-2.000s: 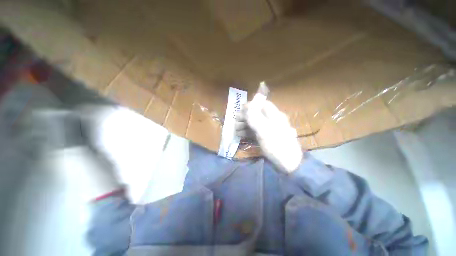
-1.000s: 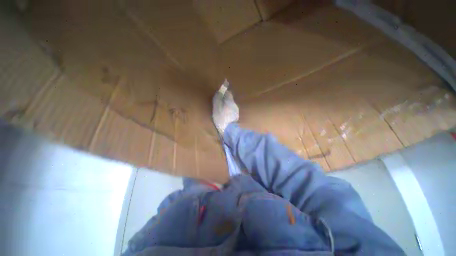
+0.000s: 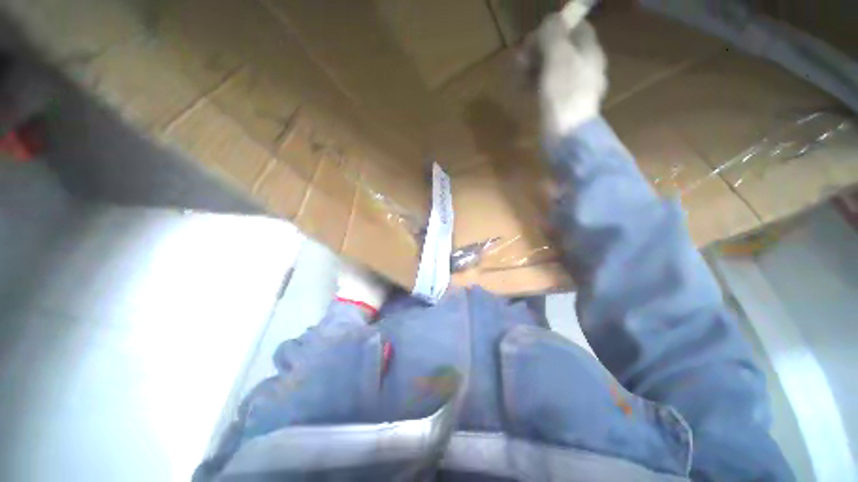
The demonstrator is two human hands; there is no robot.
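Note:
A large brown open carton (image 3: 376, 113) fills the upper part of the view, its rim against my jacket. A whitish printed tape strip (image 3: 435, 235) lies along the near inner corner down to the rim. Clear shiny tape (image 3: 475, 252) shows beside it. My right hand (image 3: 572, 75), gloved and blurred, is inside the carton, above and right of the strip. It is shut on a small pale object (image 3: 576, 11), cutter or scrap, I cannot tell. My left hand (image 3: 357, 288), in a white glove with red cuff edge, is at the near rim, its fingers hidden.
More clear tape (image 3: 753, 155) glints on the right carton wall. A greyish-white band (image 3: 762, 42) crosses the upper right. Grey floor (image 3: 94, 273) with strong glare lies at the left, with a blurred red thing (image 3: 23, 141). A pale stripe (image 3: 809, 377) runs at the lower right.
My right hand has moved from the near corner up and right, deeper over the carton. The printed strip shows again. My left glove has come into view at the rim.

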